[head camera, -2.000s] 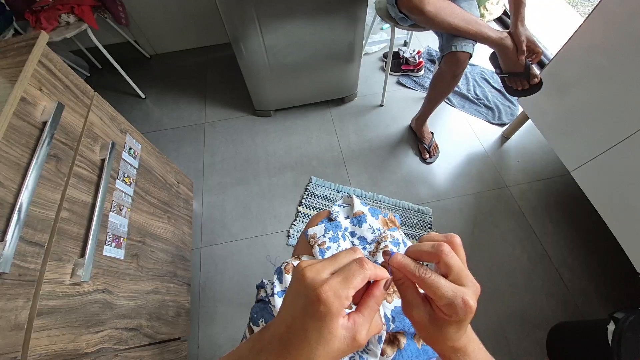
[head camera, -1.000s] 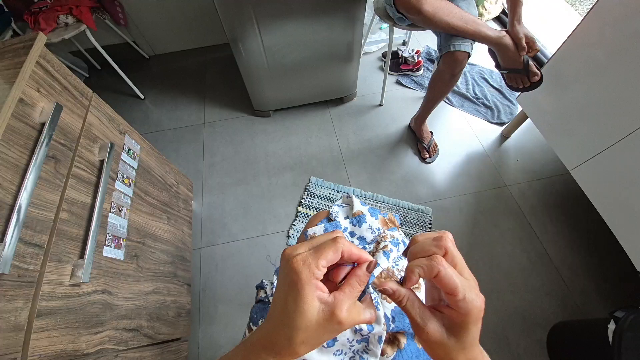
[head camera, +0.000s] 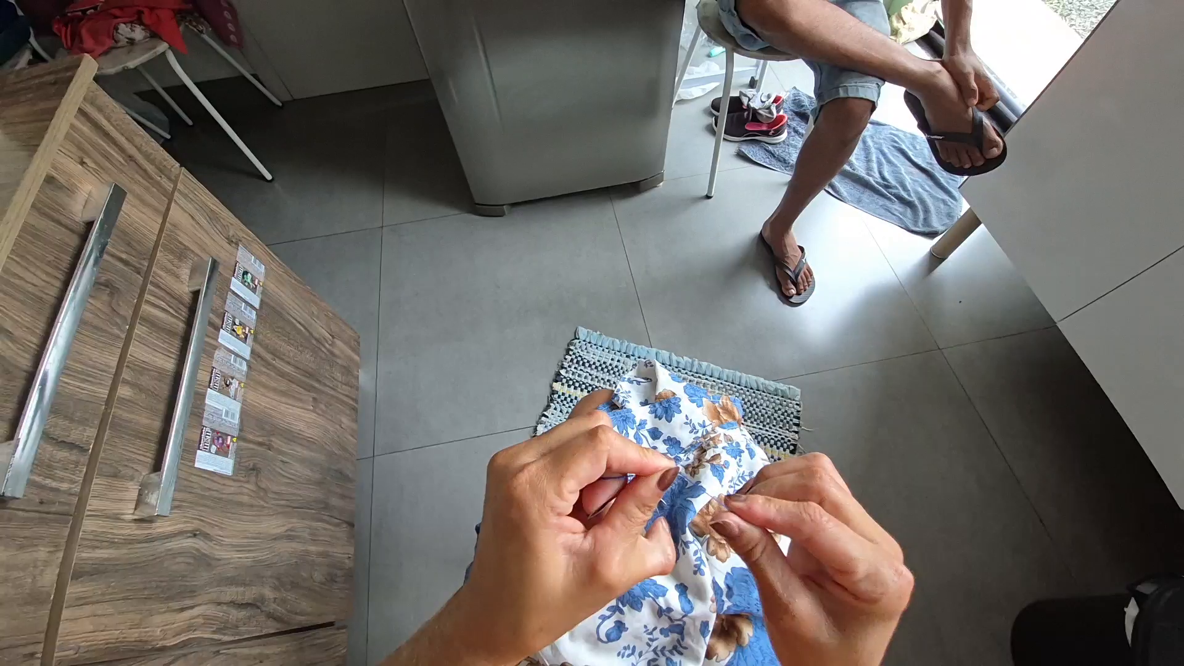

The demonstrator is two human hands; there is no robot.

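Observation:
White fabric with blue and brown flowers [head camera: 661, 606] lies over my lap, below both hands. My left hand [head camera: 583, 527] is raised above it, thumb and index fingertip pinched together; what sits between them is too small to make out. To its right, my right hand [head camera: 814, 555] also pinches thumb against index finger over the fabric, a short gap from the left fingertips. Any thread or needle in either pinch cannot be told. Part of the fabric is hidden behind my hands.
A woven rug [head camera: 777, 402] lies on the tiled floor beyond the fabric. Wooden cabinets with metal handles [head camera: 190, 388] stand at left, a grey appliance [head camera: 555, 102] ahead. A seated person in flip-flops [head camera: 788, 268] is at upper right, near shoes [head camera: 749, 125] and a blue towel [head camera: 893, 176].
My two hands, close together two seconds ago, are now slightly farther apart at the fingertips. The seated person stays in about the same pose.

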